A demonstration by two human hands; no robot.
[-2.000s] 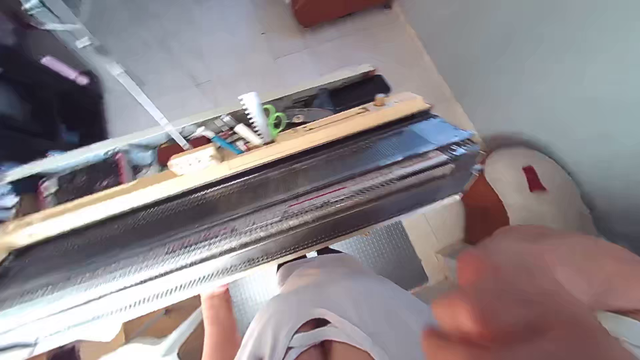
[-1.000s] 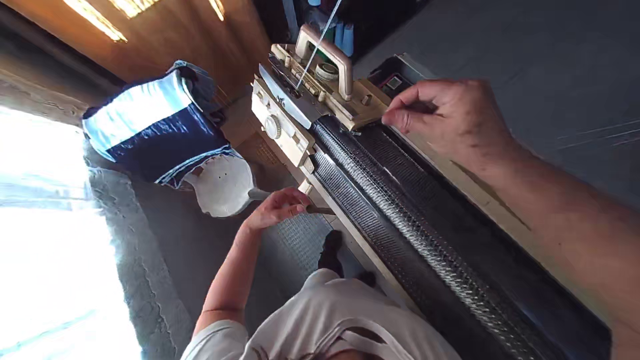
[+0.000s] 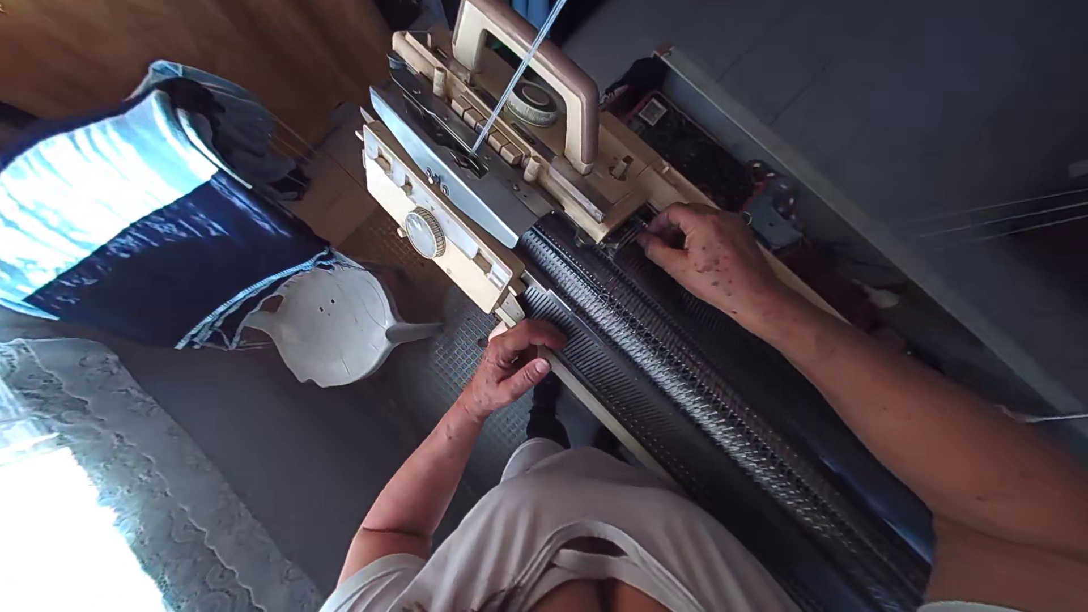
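A knitting machine's needle bed (image 3: 680,382) runs diagonally past my body, its carriage (image 3: 510,170) at the far left end. The carriage has a curved handle (image 3: 544,51) and a round dial (image 3: 425,233); yarn (image 3: 520,75) comes down into it. My left hand (image 3: 510,365) is at the bed's near edge, just below the carriage's corner, fingers curled; whether they grip anything is unclear. My right hand (image 3: 701,251) is at the carriage's right end over the bed, thumb and forefinger pinched near its edge; anything between them is hidden.
A white plastic chair (image 3: 327,323) stands at the left, beside hanging blue and white fabric (image 3: 161,221). A lace curtain (image 3: 110,442) hangs at the lower left. Behind the machine, a long tray (image 3: 722,102) holds assorted small items.
The view has swung to the machine's carriage end since two seconds ago. Since one second ago, my right hand has come down to the bed beside the carriage.
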